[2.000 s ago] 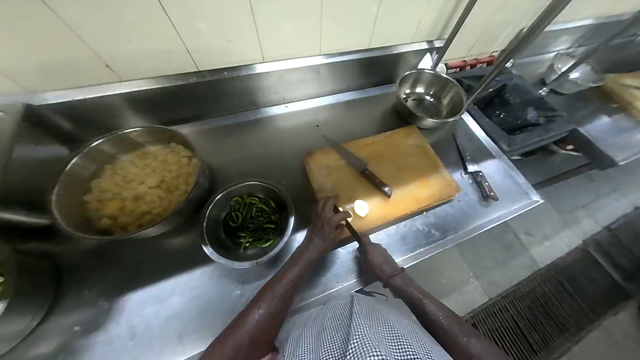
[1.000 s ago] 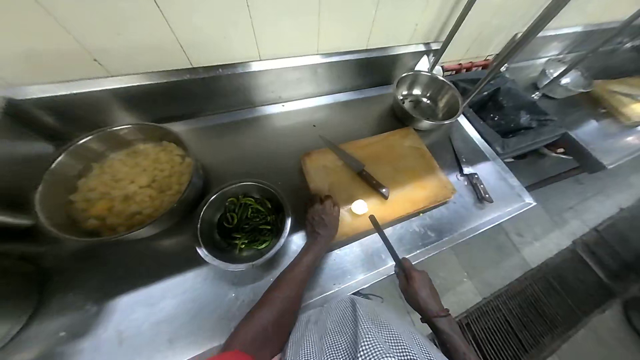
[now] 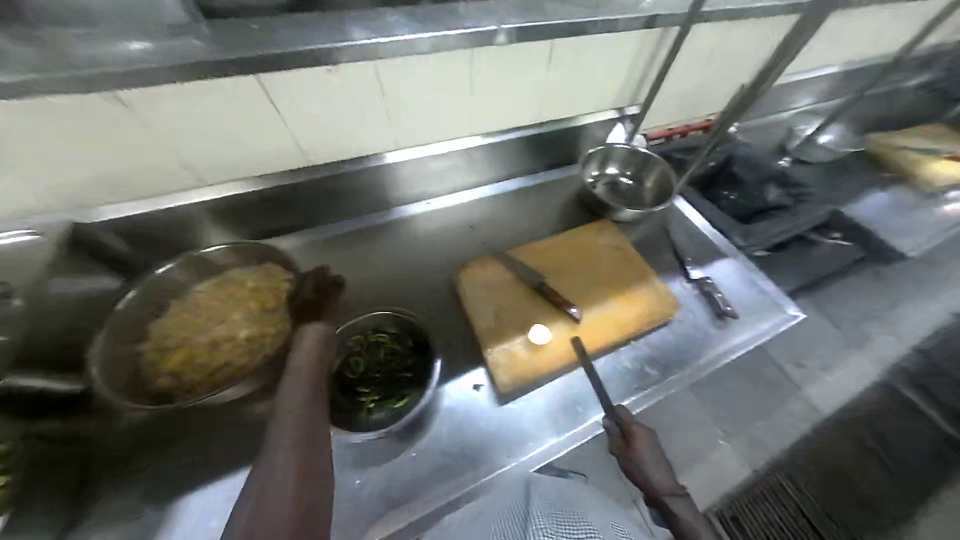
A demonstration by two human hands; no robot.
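My left hand point(image 3: 319, 295), blurred, is at the right rim of a large steel bowl point(image 3: 112, 330) of pale chopped pieces point(image 3: 225, 322); whether its fingers hold anything is not clear. Beside that forearm stands a smaller steel bowl point(image 3: 435, 375) with sliced green vegetables point(image 3: 382, 367). My right hand point(image 3: 634, 450) grips a knife point(image 3: 596, 379), its blade pointing up toward the front edge of a wooden cutting board point(image 3: 585, 262). On the board lie a round white piece point(image 3: 539, 334) and a second knife with a brown handle point(image 3: 559, 298).
An empty steel bowl point(image 3: 628, 180) stands behind the board's right corner. Another knife point(image 3: 712, 294) lies on the steel counter point(image 3: 487, 442) at the right. Beyond are a black recessed unit point(image 3: 750, 195), slanting metal bars point(image 3: 772, 60) and another board point(image 3: 919, 154).
My left hand has moved left from the board to the large bowl's rim. My right hand, with the knife, has drawn back from the board since the earliest frame. The view has shifted.
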